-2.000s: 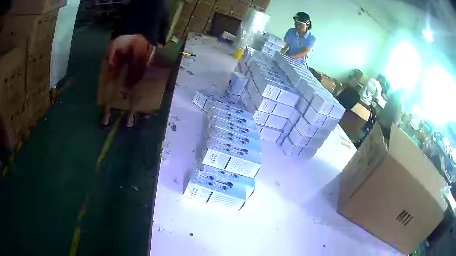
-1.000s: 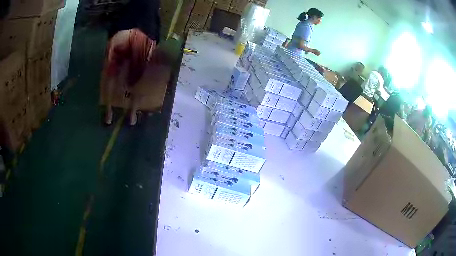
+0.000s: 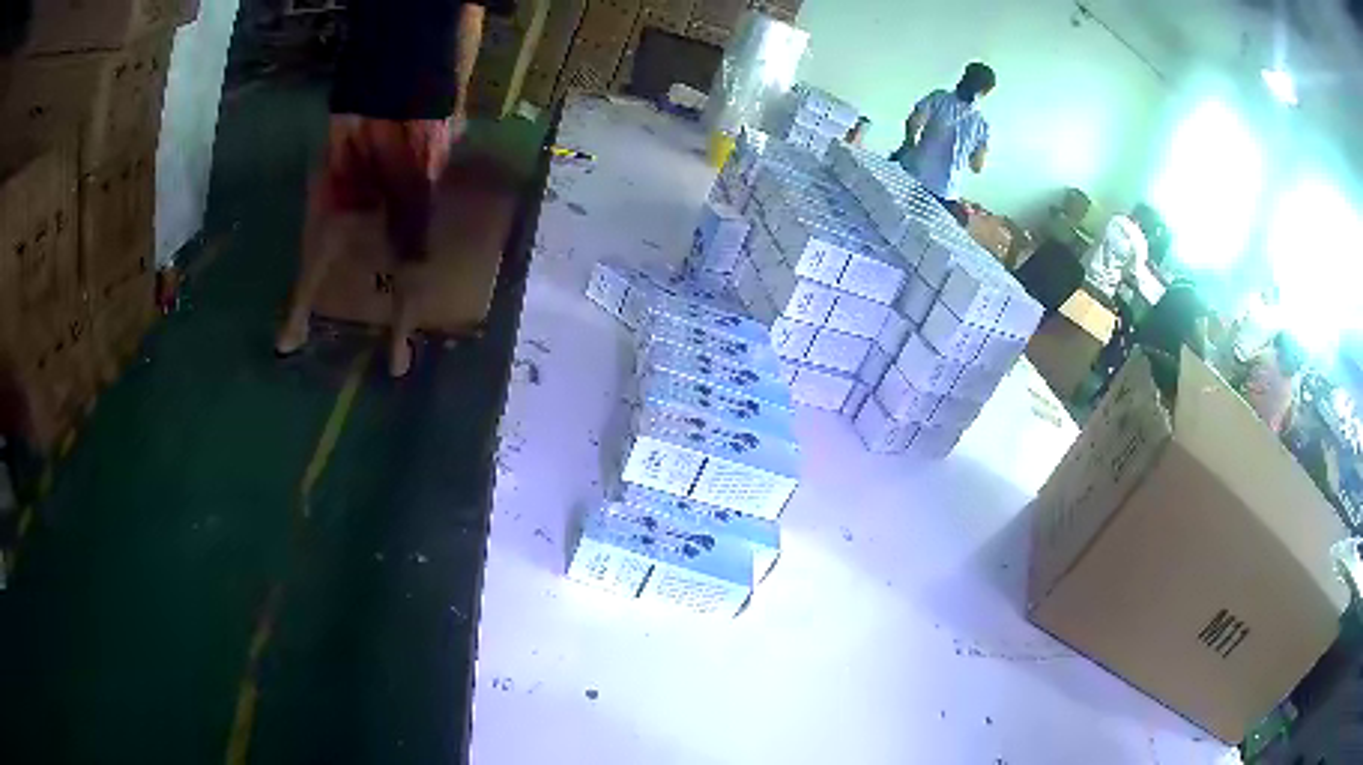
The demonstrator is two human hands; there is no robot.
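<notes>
Neither of my hands is in the picture. Nearest in front of me, rows of closed white and light blue unit boxes (image 3: 710, 426) with dark product pictures lie on the white table (image 3: 852, 643). Behind them stand tall stacked unit boxes (image 3: 845, 314), several layers high. A single unit box (image 3: 719, 239) stands upright beside the stacks. A large brown carton (image 3: 1196, 546) marked "M11" stands tilted in view on the table's right side, its flaps open.
A person in dark top and reddish shorts (image 3: 392, 150) stands on the green floor (image 3: 195, 523) by a brown carton (image 3: 471, 277). Brown cartons (image 3: 75, 224) are stacked at the left. A yellow and black tool (image 3: 570, 153) lies at the table edge. Other people are behind.
The person at the left has straightened up from bending. The person in light blue behind the stacks has turned and moved slightly right. The boxes on the table have not moved; the view shifted slightly.
</notes>
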